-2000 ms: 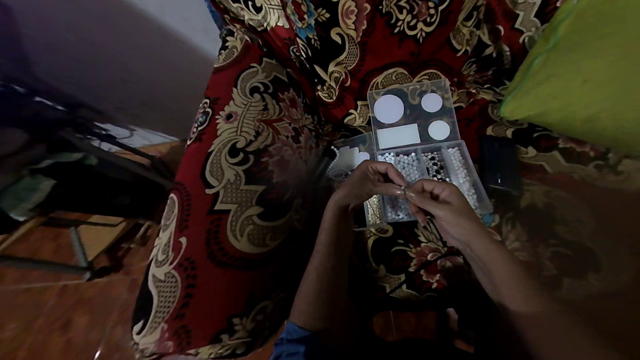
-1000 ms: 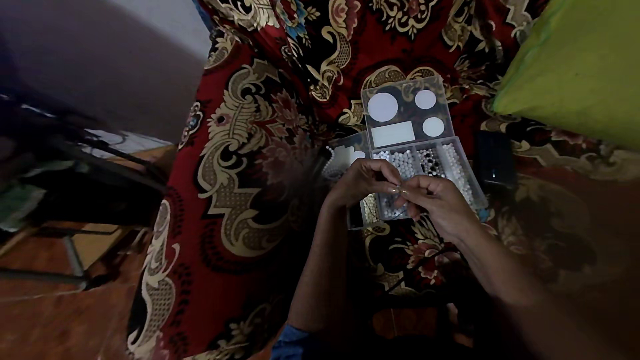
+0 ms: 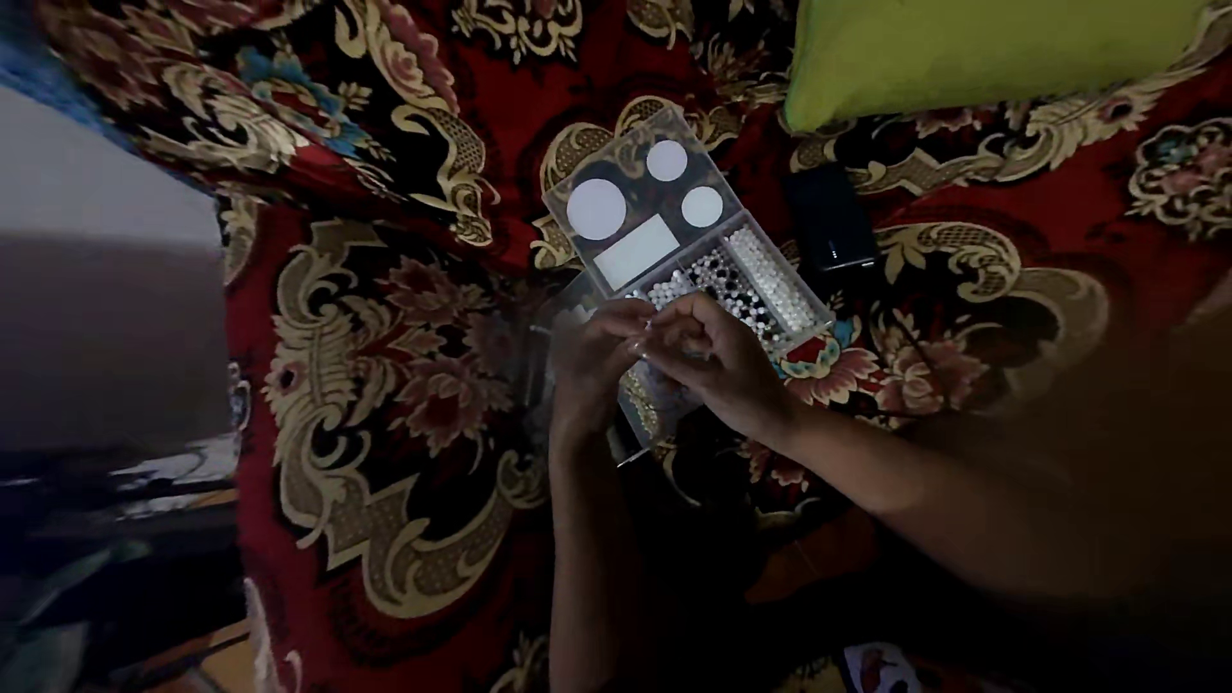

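My left hand (image 3: 595,361) and my right hand (image 3: 717,361) meet fingertip to fingertip over an open clear plastic bead box (image 3: 818,330). Something tiny and pale, perhaps a bead, shows between the fingertips; it is too small to name surely. White beads (image 3: 770,279) fill the box's right compartment, and black and white beads (image 3: 722,284) lie in the one beside it. Gold-coloured beads (image 3: 640,402) show in a lower left compartment, partly behind my hands. The raised lid (image 3: 635,197) carries round white pieces and a white rectangle.
Red patterned fabric (image 3: 423,356) lies under the box. A dark phone-like object (image 3: 833,219) rests to the right of the box. At the upper right is a yellow-green cushion (image 3: 962,58). Another clear container (image 3: 553,322) sits partly behind my left hand.
The view has turned and shifted considerably. Both hands stay together over the bead box, fingertips close.
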